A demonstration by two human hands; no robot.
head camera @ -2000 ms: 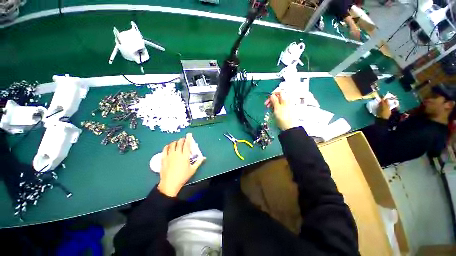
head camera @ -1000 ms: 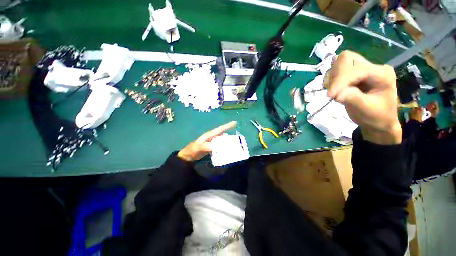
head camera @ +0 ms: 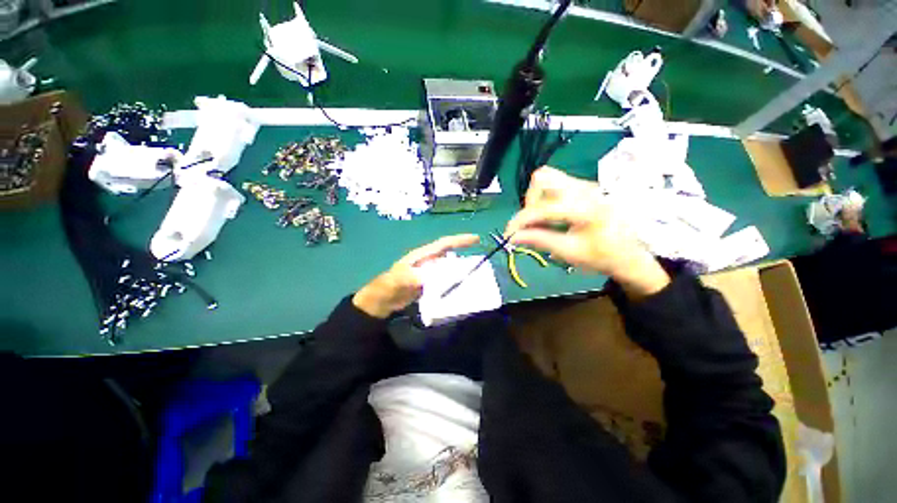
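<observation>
My left hand (head camera: 401, 280) holds a white plastic housing (head camera: 459, 289) at the bench's front edge, fingers on its left side and top. My right hand (head camera: 570, 224) pinches a thin black cable (head camera: 476, 270) that runs down and left to the housing's face. Whether its far end is inside the housing cannot be told. Pliers with yellow handles (head camera: 522, 265) lie behind the cable, partly hidden by my right hand. The black electric screwdriver (head camera: 508, 123) hangs over the grey screw feeder (head camera: 459, 142).
White small pieces (head camera: 384, 172) and brassy fittings (head camera: 311, 162) lie left of the feeder. White units with black leads (head camera: 199, 214) lie farther left. Bare housings (head camera: 654, 187) are piled right. An open carton (head camera: 787, 334) stands by my lap. Another person's hand (head camera: 852, 218) shows far right.
My right hand has come down and left from its raised position, bringing the black cable to the housing. My left hand still holds the housing. The view has shifted slightly.
</observation>
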